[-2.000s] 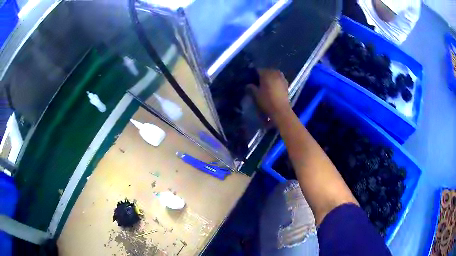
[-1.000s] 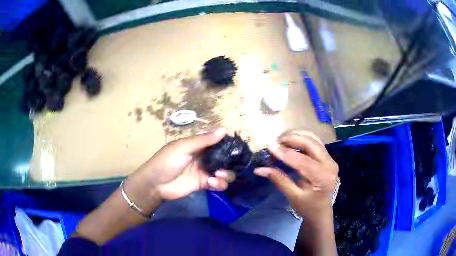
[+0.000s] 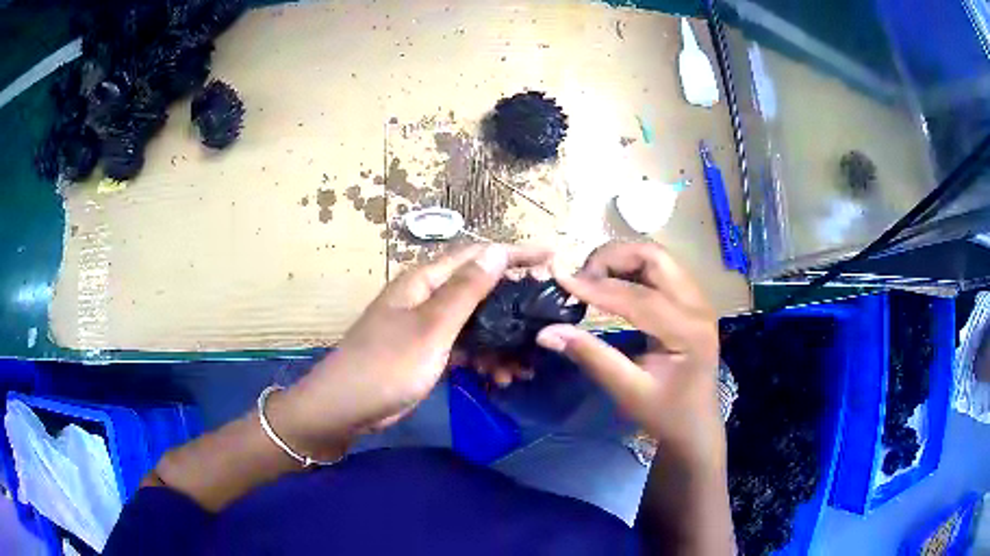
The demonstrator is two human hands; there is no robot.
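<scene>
A black spiky round part (image 3: 510, 315) is held between both hands at the mat's front edge. My left hand (image 3: 418, 326) holds it from the left, with fingers over its top and beneath it. My right hand (image 3: 651, 326) pinches its right side, where a smooth shiny black piece shows between thumb and fingers. Whether that piece is a separate part is hard to tell. Another black spiky part (image 3: 528, 126) sits on the cardboard mat (image 3: 271, 109). A small white oval dish (image 3: 433, 224) lies on the brown stains, beside a thin stick (image 3: 521, 196).
A pile of black spiky parts (image 3: 130, 65) lies at left, with one (image 3: 217, 114) beside it. A squat white bottle (image 3: 647, 205), slim white bottle (image 3: 697, 67) and blue knife (image 3: 721, 206) lie at right by the clear panel (image 3: 803, 141). Blue crates (image 3: 858, 380) stand below.
The view has shifted from the panel and right crates to the mat. My right hand has come back from behind the panel and now touches the part in my left hand.
</scene>
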